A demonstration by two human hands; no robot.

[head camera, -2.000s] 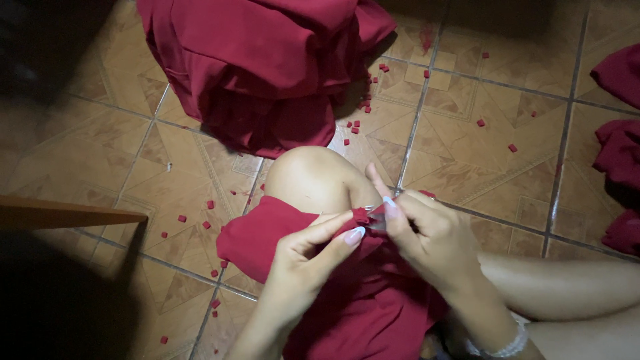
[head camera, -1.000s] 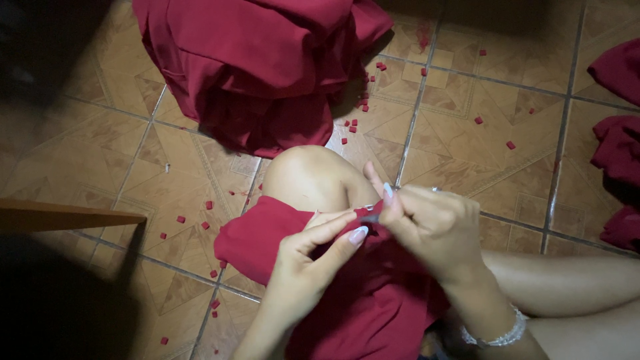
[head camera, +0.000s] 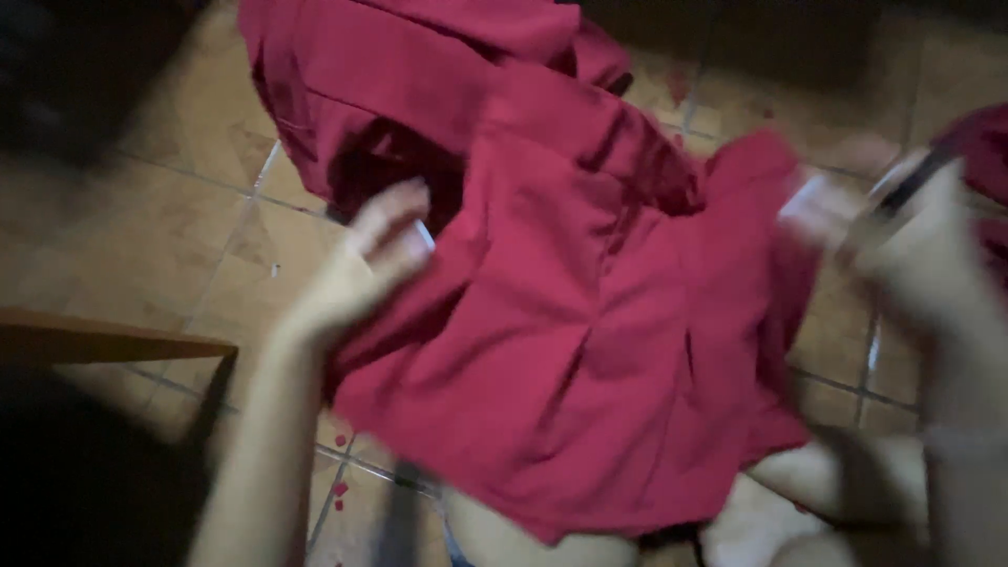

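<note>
A red fabric garment [head camera: 583, 331] is spread out between my hands, above my legs, with folds running down it. My left hand [head camera: 394, 236] is at its left edge, fingers bent against the cloth. At the right, my right hand [head camera: 890, 213] is blurred; its fingertips are at the garment's right edge, and a dark, slim tool [head camera: 917, 185] lies across its fingers. The tool's kind is too blurred to tell.
More red cloth [head camera: 394, 63] lies behind the garment at the top, and another red piece [head camera: 980, 150] at the right edge. Small red bits [head camera: 340, 489] dot the tiled floor [head camera: 228, 260]. A pointed wooden piece [head camera: 118, 339] juts in from the left.
My hands, close together at the cloth's edge before, have moved far apart. The red garment, bunched on my lap earlier, is now spread open and covers my knee.
</note>
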